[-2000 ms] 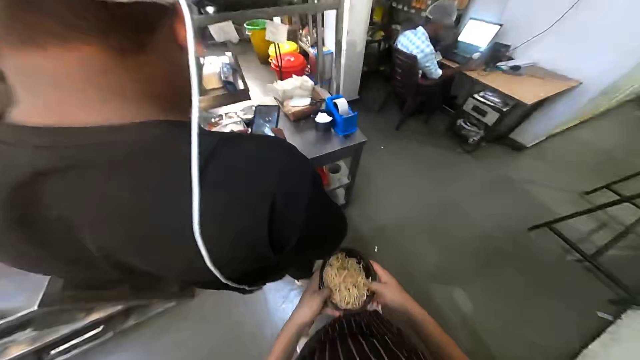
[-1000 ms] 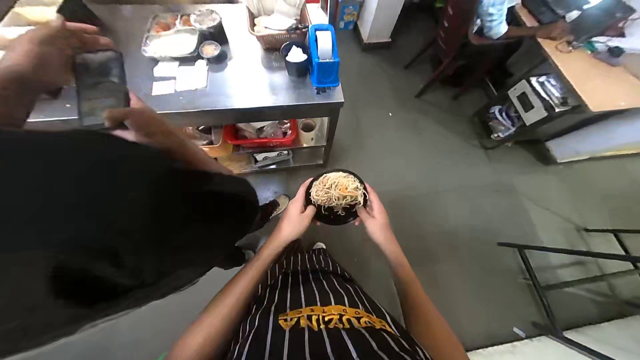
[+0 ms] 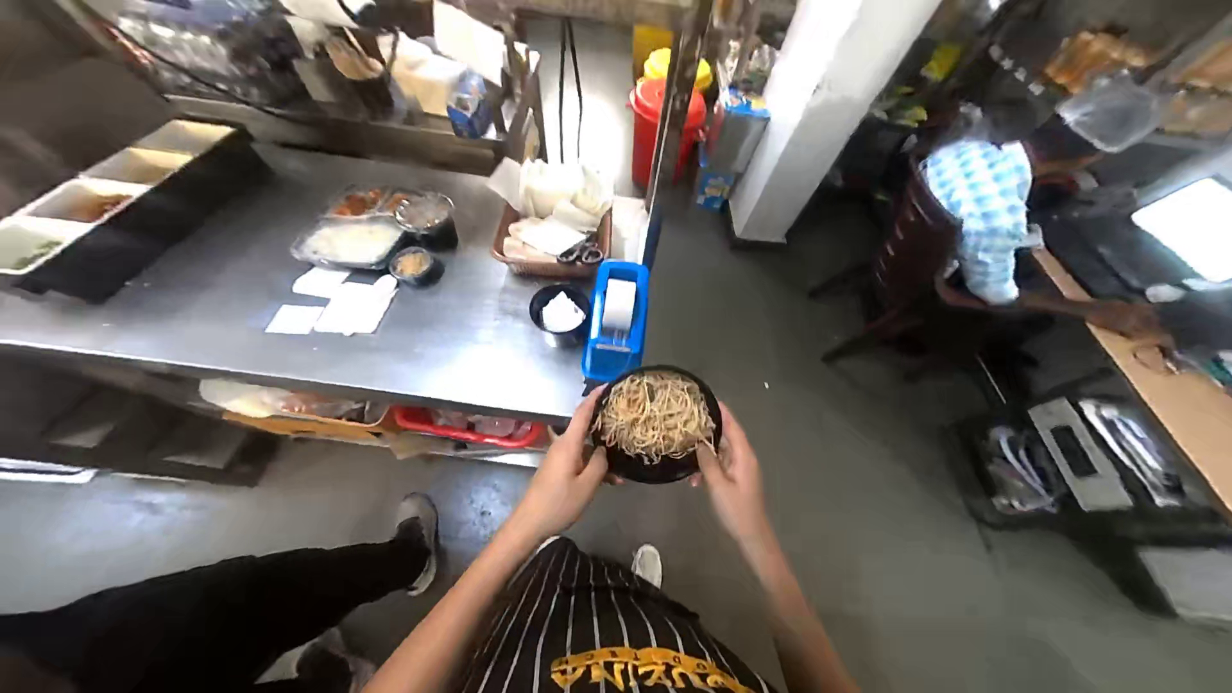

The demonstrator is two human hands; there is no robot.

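A round black bowl (image 3: 658, 474) heaped with noodles (image 3: 656, 416) is held between my two hands, just off the right front corner of a steel counter. My left hand (image 3: 568, 470) grips its left rim, and my right hand (image 3: 730, 472) grips its right rim, the thumb near the noodles. The fingers under the bowl are mostly hidden. Closest to the bowl on the counter are a blue tape dispenser (image 3: 616, 322) and a black cup with white contents (image 3: 561, 313).
The steel counter (image 3: 462, 337) carries a filled meal tray (image 3: 351, 241), paper slips (image 3: 354, 306), a brown basket (image 3: 553, 260) and a row of food containers (image 3: 96, 202). A co-worker's legs (image 3: 318, 577) are at lower left. Another person (image 3: 977, 217) sits at a desk (image 3: 1145, 366) on the right.
The co-worker in black, whose back and phone filled the left side, has moved left; only the legs show. The bowl stays in both my hands and is now beside the counter corner.
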